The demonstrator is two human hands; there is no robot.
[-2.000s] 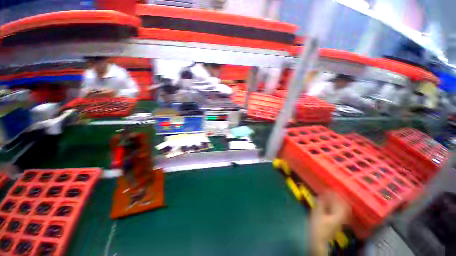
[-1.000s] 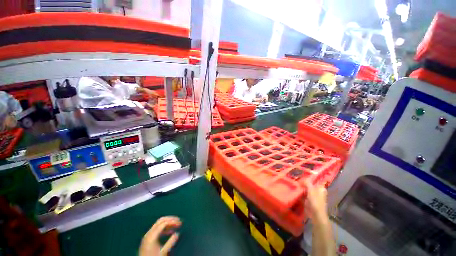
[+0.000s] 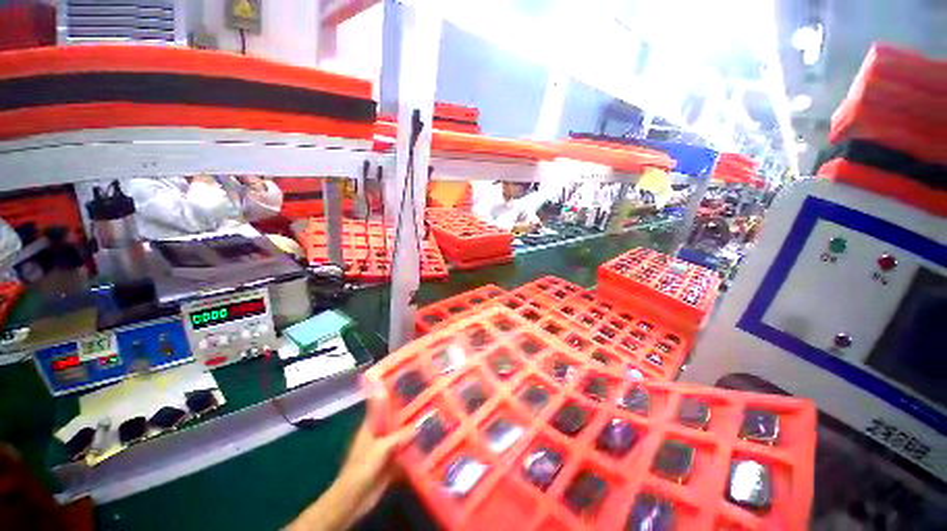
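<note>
A red-orange compartment tray (image 3: 680, 389) is raised and tilted in front of me, its pockets holding dark square smartwatch units (image 3: 570, 418). My left hand (image 3: 366, 462) grips the tray's left edge, the fingers partly hidden by it. My right hand is not visible. More filled trays (image 3: 540, 291) lie behind the raised tray, partly covered by it.
Dark units (image 3: 168, 416) lie on white paper on the ledge at left, below a blue instrument (image 3: 151, 345) and a power supply (image 3: 231, 324). A white post (image 3: 408, 207) stands at centre. A grey-white machine (image 3: 820, 301) stands at right. People in white sit across the bench.
The top tray has been lifted off the stack and moved towards me, tilted. My left hand has gone from open above the bench to the tray's edge. My right hand has gone out of sight.
</note>
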